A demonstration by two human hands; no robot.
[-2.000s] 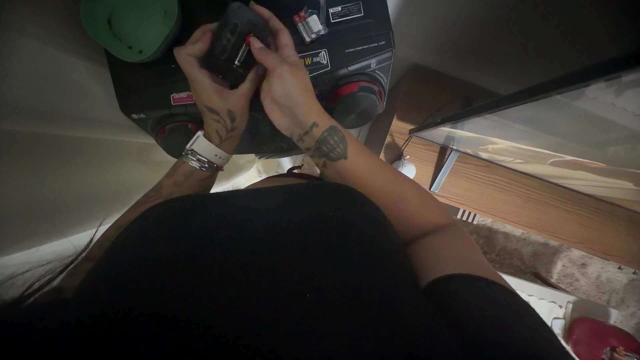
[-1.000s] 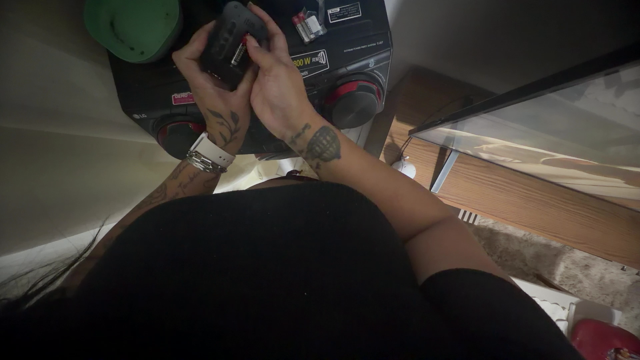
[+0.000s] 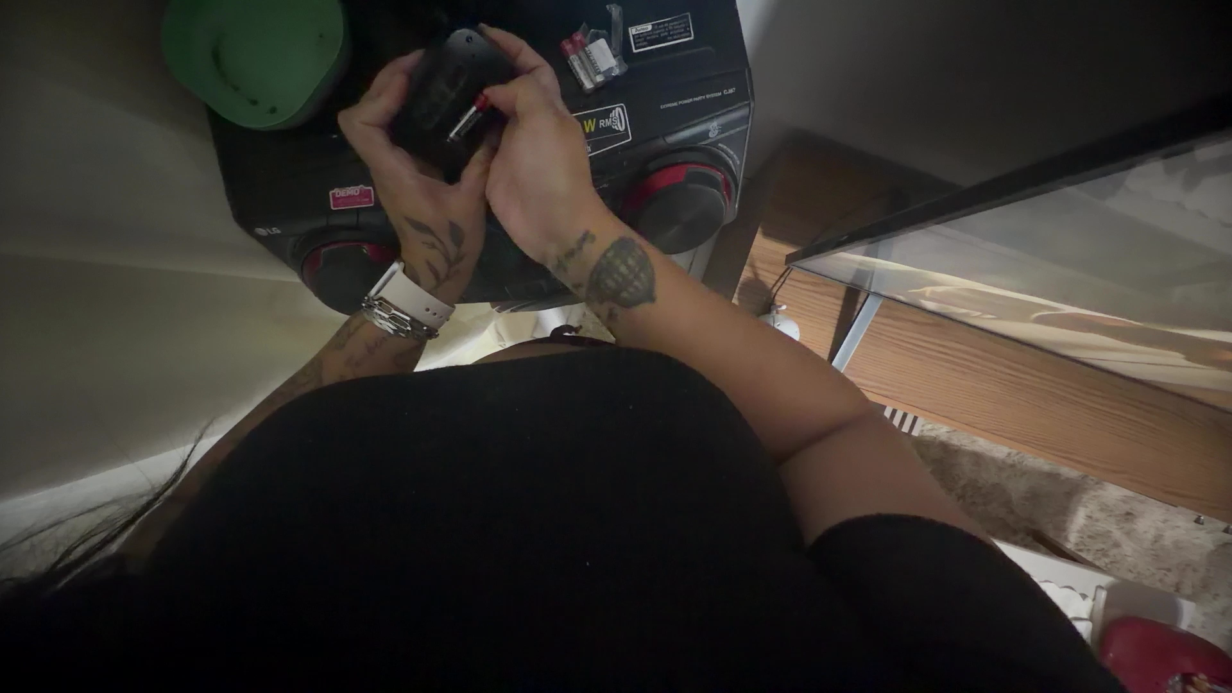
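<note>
My left hand [image 3: 419,183] wraps around a black handheld plastic device [image 3: 448,82], its kind not certain, from the left and below. A red and silver battery [image 3: 469,117] lies slantwise against the face of the device. My right hand [image 3: 539,144] has its thumb on the battery's red end, while its fingers reach behind the device's right side. Both hands are above a black LG party speaker [image 3: 664,96]. On the speaker, right of my hands, rest several red and silver batteries [image 3: 580,63] with clear plastic wrapping. Whether the battery sits in a slot cannot be told.
A green plastic bowl [image 3: 255,67] stands at the speaker's left back corner. Round knobs with red rims are at the speaker's near edge, one being the right knob [image 3: 679,207]. To the right, a television [image 3: 1039,279] stands on a wooden cabinet [image 3: 1020,404].
The device and both hands stay in nearly the same place above the speaker. My right thumb remains at the battery's red end.
</note>
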